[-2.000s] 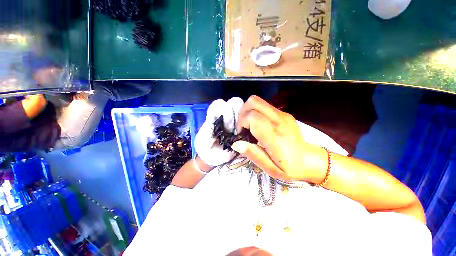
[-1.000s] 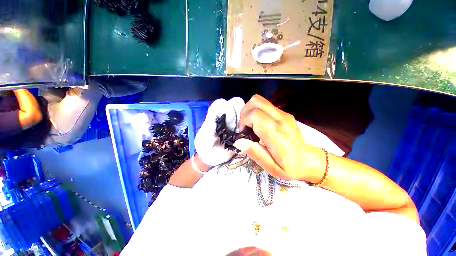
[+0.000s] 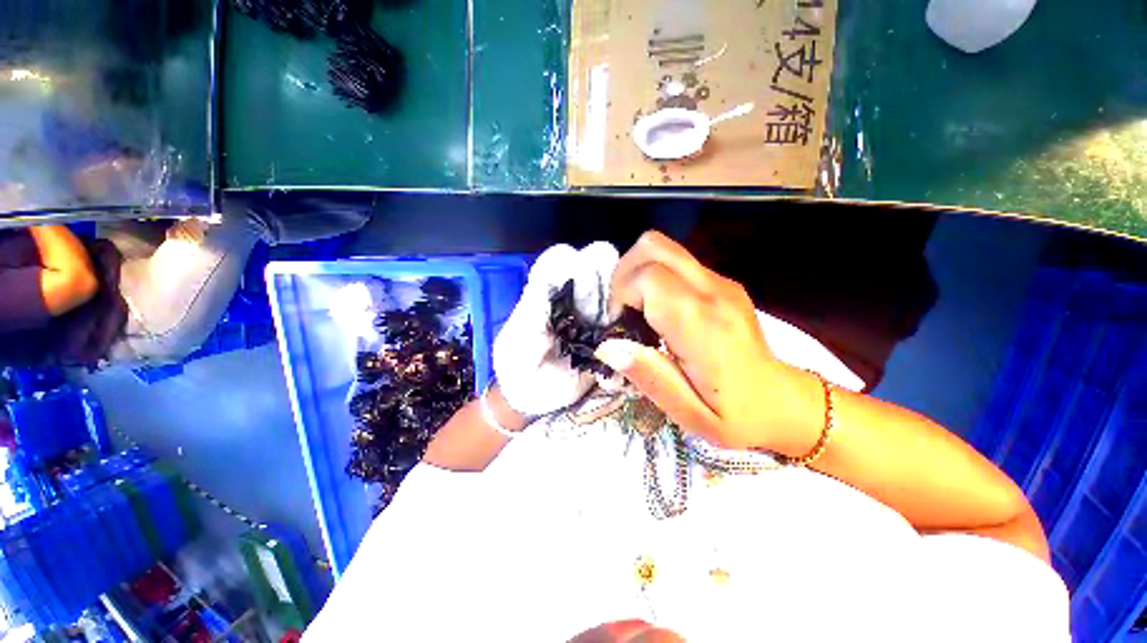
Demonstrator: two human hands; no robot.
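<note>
A dark ruffled cluster, probably a flower head point(image 3: 581, 329), is held between both hands above the lap. My left hand point(image 3: 538, 345), in a white glove, is closed around its left side. My bare right hand point(image 3: 698, 345), with a thin beaded band at the wrist, grips its right side with thumb and fingers. The fingers hide part of the cluster. A blue crate point(image 3: 306, 389) beside the gloved hand holds many dark clusters point(image 3: 409, 389) with glossy glints.
A green bench point(image 3: 377, 163) runs across the top, with ribbed black balls point(image 3: 365, 69), a tan cardboard sheet point(image 3: 616, 126), a white dish with handle point(image 3: 670, 133) and a white rounded object point(image 3: 979, 19). Blue crates point(image 3: 1082, 415) stand right. Another person's arm point(image 3: 63, 270) shows left.
The fingers of my right hand have shifted slightly on the cluster, and the cluster has turned a little. The view has moved slightly since the earliest frame.
</note>
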